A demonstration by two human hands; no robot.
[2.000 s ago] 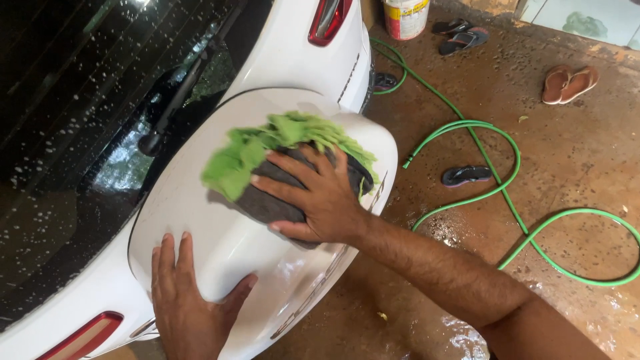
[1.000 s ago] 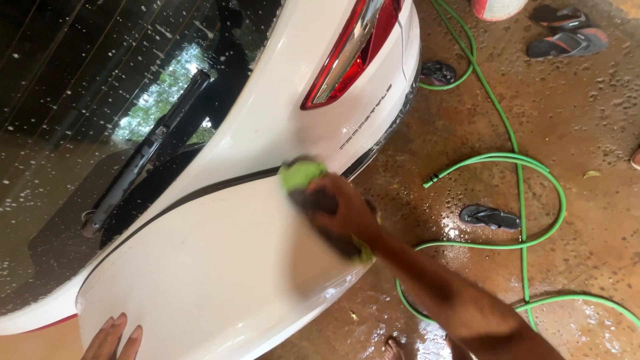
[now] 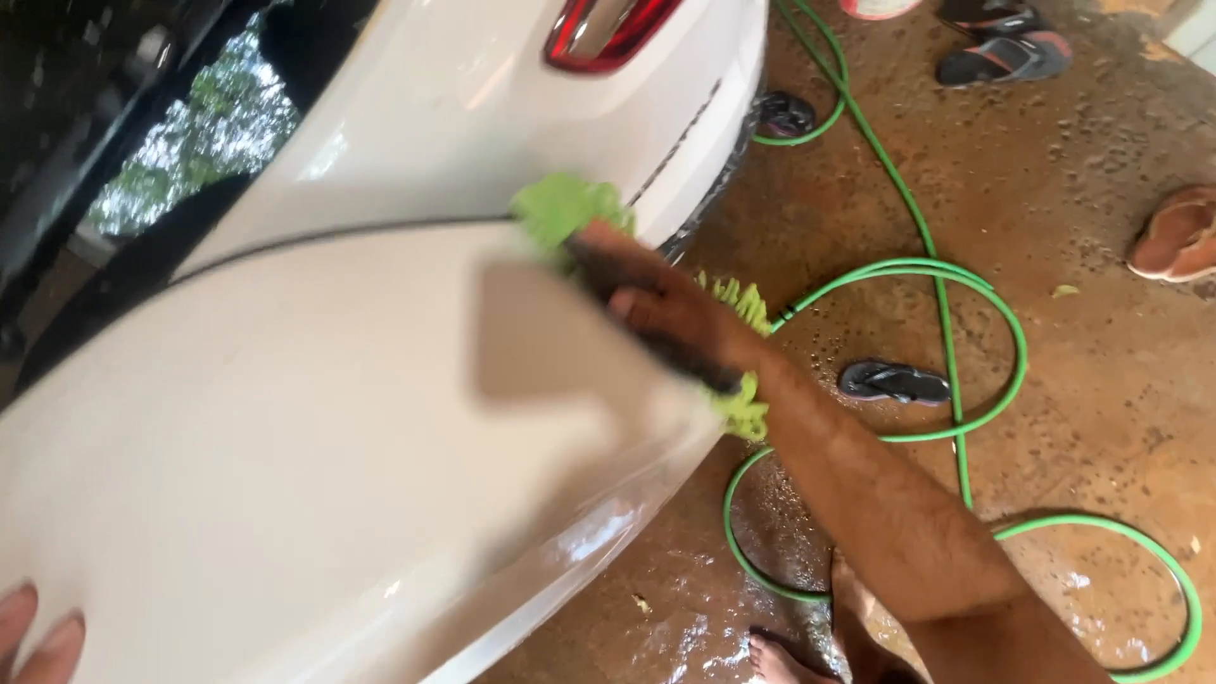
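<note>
My right hand (image 3: pixel 655 299) grips a green microfiber wash mitt (image 3: pixel 565 209) with a dark backing, at the edge of a white car's rear panel (image 3: pixel 332 380). The mitt's green strands stick out on both sides of the hand, and its outline is blurred by motion. Only the fingertips of my left hand (image 3: pixel 43 636) show, at the lower left corner over the white panel; whether they press on it is hard to tell. Above the mitt is the red tail light (image 3: pixel 613 33).
A green hose (image 3: pixel 1021 351) lies in loops on the wet brown floor. Black flip-flops (image 3: pixel 893 382), a grey and black pair (image 3: pixel 1007 59) and brown sandals (image 3: pixel 1178 236) lie about. Bare feet (image 3: pixel 784 660) show at the bottom. The rear window (image 3: pixel 209 123) is at the upper left.
The mitt in my right hand has moved from the middle of the panel to its edge, near the tail light side. The view has shifted closer to the car, leaving less of my left hand in sight.
</note>
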